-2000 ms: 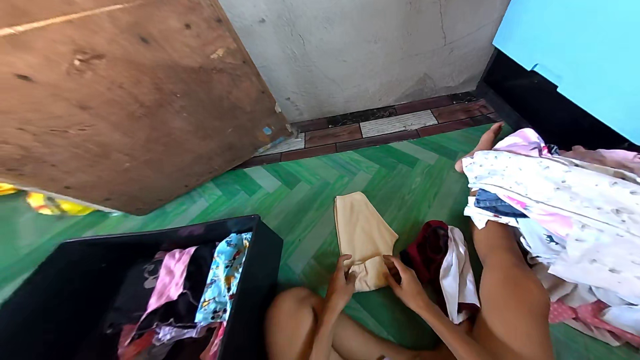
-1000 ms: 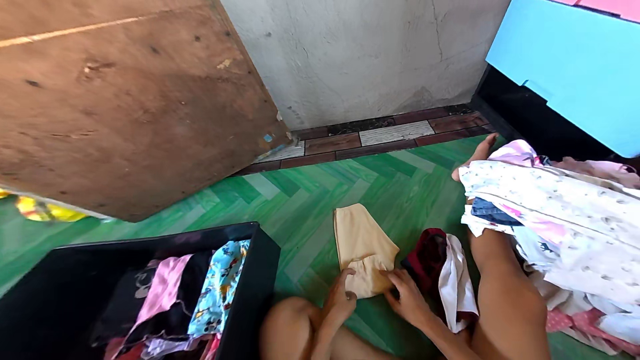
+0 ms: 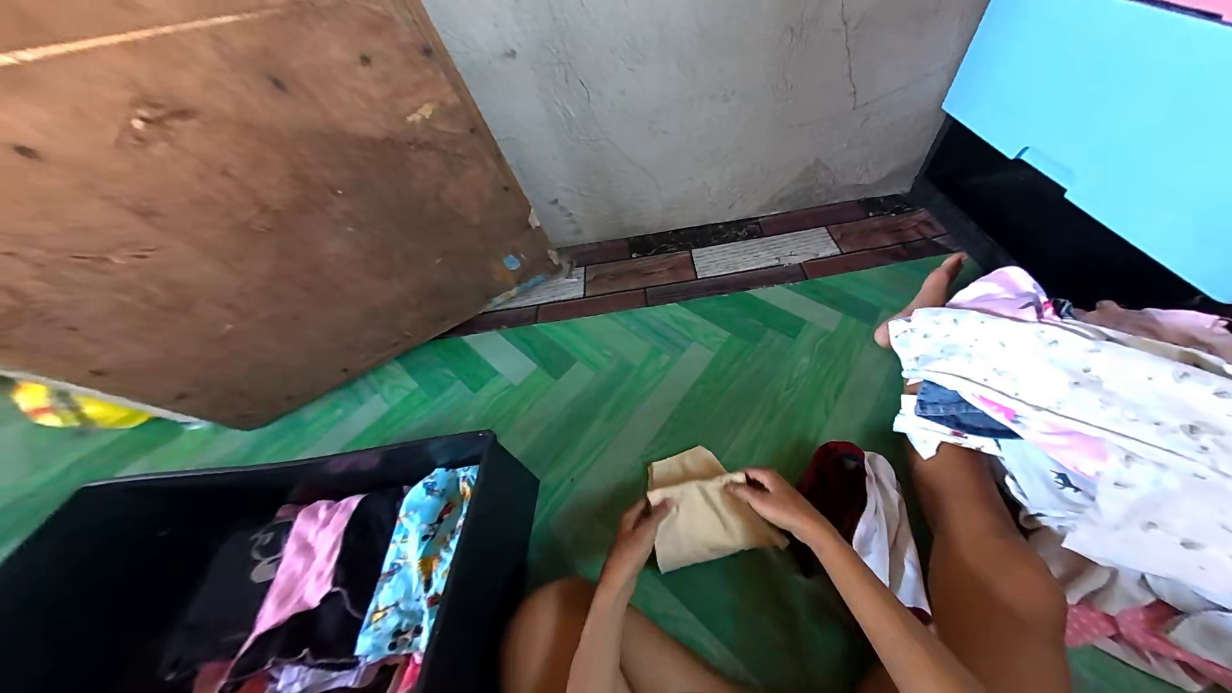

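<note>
A cream cloth garment [image 3: 717,525] lies partly folded over itself on the green floor between my knees. My left hand [image 3: 637,534] pinches its upper left edge, and my right hand [image 3: 775,499] grips the upper right edge of the folded-over part. A narrower end of the cloth shows beyond that edge. Just right of my right hand lie a dark red garment [image 3: 835,486] and a white one [image 3: 885,525], bunched together beside my leg.
A black drawer [image 3: 496,539] at the lower left holds folded clothes, among them a blue patterned one [image 3: 423,558]. A large clothes pile [image 3: 1107,414] covers part of my leg at right. Beyond stand a wooden panel [image 3: 260,212], a wall [image 3: 703,106] and a blue drawer front [image 3: 1116,115].
The cream garment, laid out long before, is now doubled over away from me and looks shorter. Both hands have moved away from my body with its near edge.
</note>
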